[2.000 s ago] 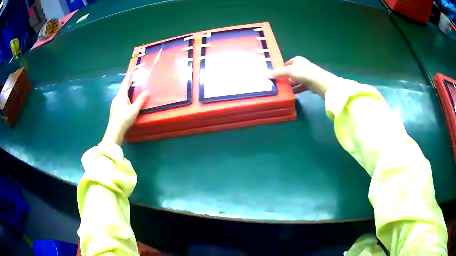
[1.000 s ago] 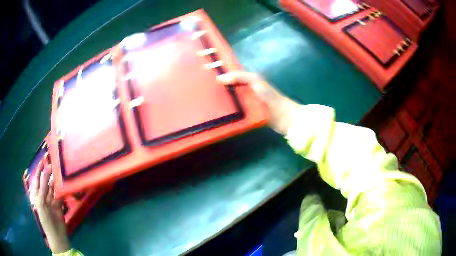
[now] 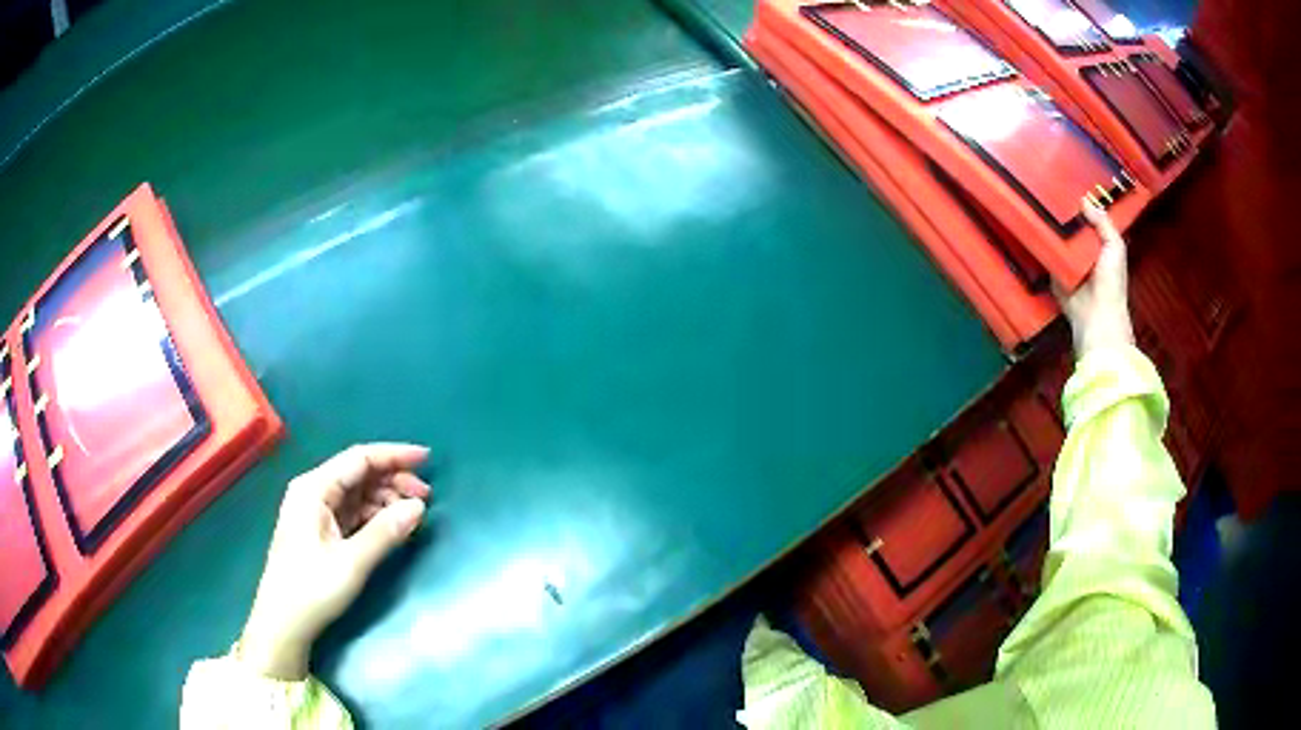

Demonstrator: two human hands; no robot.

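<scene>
My right hand (image 3: pixel 1099 292) grips the near corner of a red foam tray (image 3: pixel 892 121) at the upper right, its fingers over the tray's edge. This tray holds two black-bordered touch panels (image 3: pixel 1030 154) with small pale tape tabs. It lies slightly askew on another red tray, its near end looking raised. My left hand (image 3: pixel 350 535) is empty over the green bench, palm inward, fingers curled but apart from the thumb. At the left, another red tray (image 3: pixel 228 385) with two panels lies on the bench, cut off by the picture's edge.
The green bench (image 3: pixel 599 342) has a dark seam at the top. More red trays with panels (image 3: pixel 1141 100) lie beyond the gripped tray at the far right. Below the bench's right edge are stacked red trays with panels (image 3: pixel 913 535). A small dark mark is on the bench near the front.
The view has swung right. My left hand has let go of the tray at the left. My right hand has moved from that tray to the one at the upper right and taken hold of it.
</scene>
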